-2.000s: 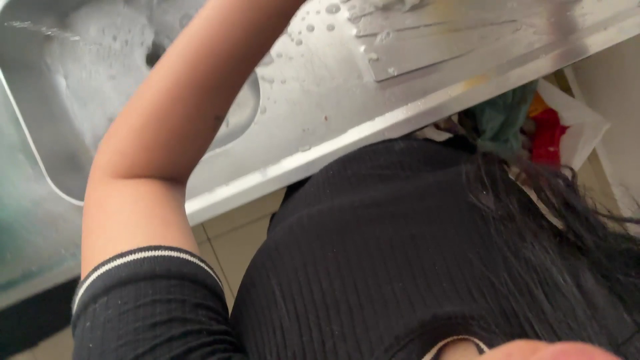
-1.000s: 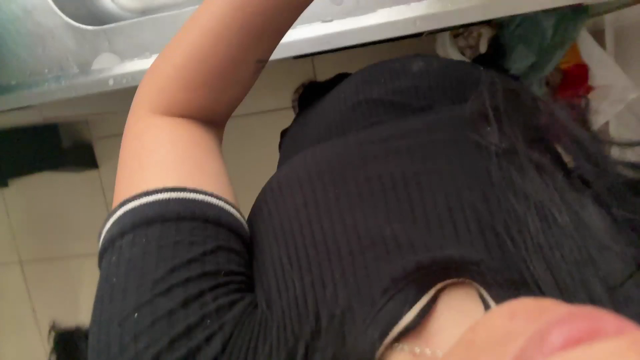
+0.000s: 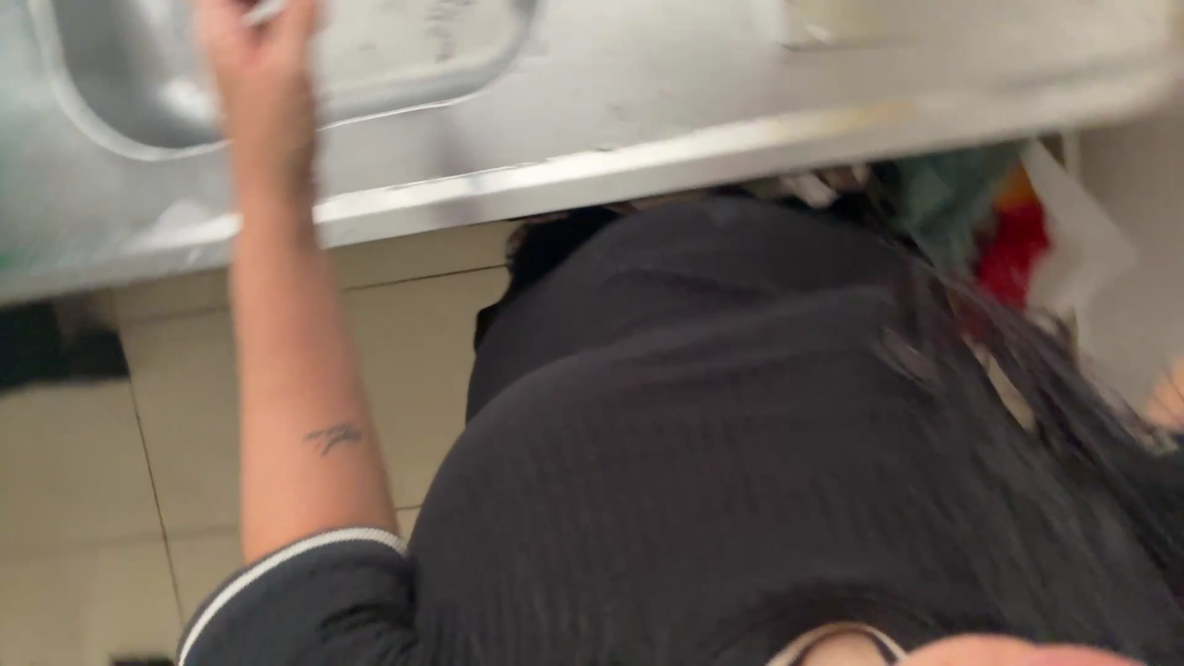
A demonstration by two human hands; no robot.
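My left hand (image 3: 264, 65) is at the top left, over the near rim of a stainless steel sink basin (image 3: 139, 102). It is blurred and cut off by the upper edge of the view. Between its fingers is a small whitish object (image 3: 265, 12), too blurred to name. A bit of skin of my right arm shows at the right edge, by the dark sleeve; my right hand is out of sight.
The steel counter (image 3: 629, 102) runs across the top, its raised front edge (image 3: 555, 180) close to my body. A flat pale item (image 3: 856, 20) lies on it. Below, at right, are green and red plastic bags (image 3: 1013, 245). Tiled floor (image 3: 69, 462) shows at left.
My left arm has straightened and swung left, bringing the hand into view over the sink. Skin of my right arm now shows at the right edge. The view has shifted.
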